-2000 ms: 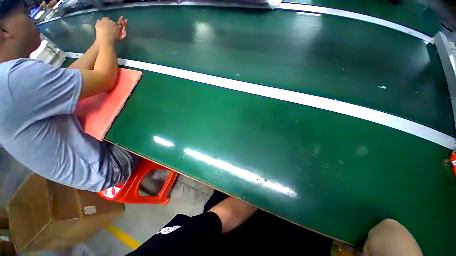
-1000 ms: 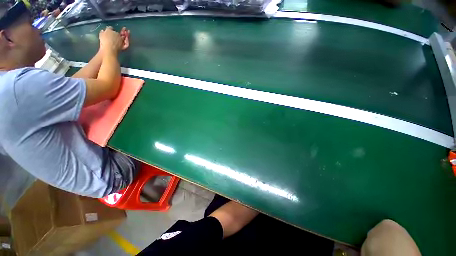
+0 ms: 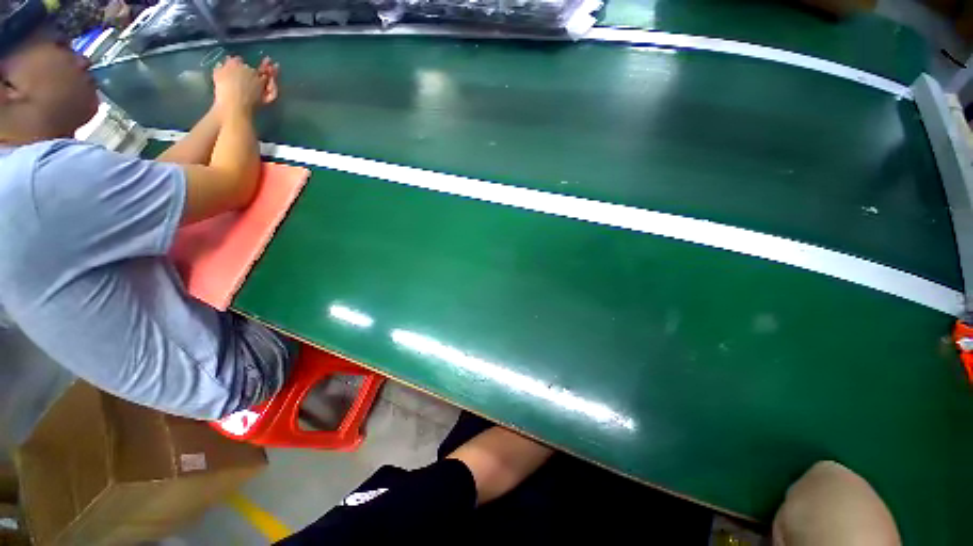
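Neither of my hands is in view. The glossy green workbench (image 3: 512, 288) lies nearest in front of me. A bare, rounded part of a limb, perhaps my elbow or forearm (image 3: 835, 510), rests on its near edge at the bottom right, cut off by the frame. A bare leg in black shorts (image 3: 411, 499) goes under the bench. Beyond a long white strip (image 3: 640, 217) runs the darker green conveyor belt (image 3: 533, 117), with small white bits (image 3: 871, 210) on it. Part of the orange-red tape gun (image 3: 964, 347) shows at the right edge.
A seated person (image 3: 96, 267) at the left leans both forearms over a salmon-red pad (image 3: 240, 240). A red stool (image 3: 320, 411) and an open carton (image 3: 139, 469) stand below. Grey-white bagged parts (image 3: 469, 15) lie across the belt. A metal rail (image 3: 944, 171) stands at the right.
The small white bits on the belt have moved to the right. The view has tilted slightly upward, showing more of the bagged parts. The neighbour's forearms have hardly moved.
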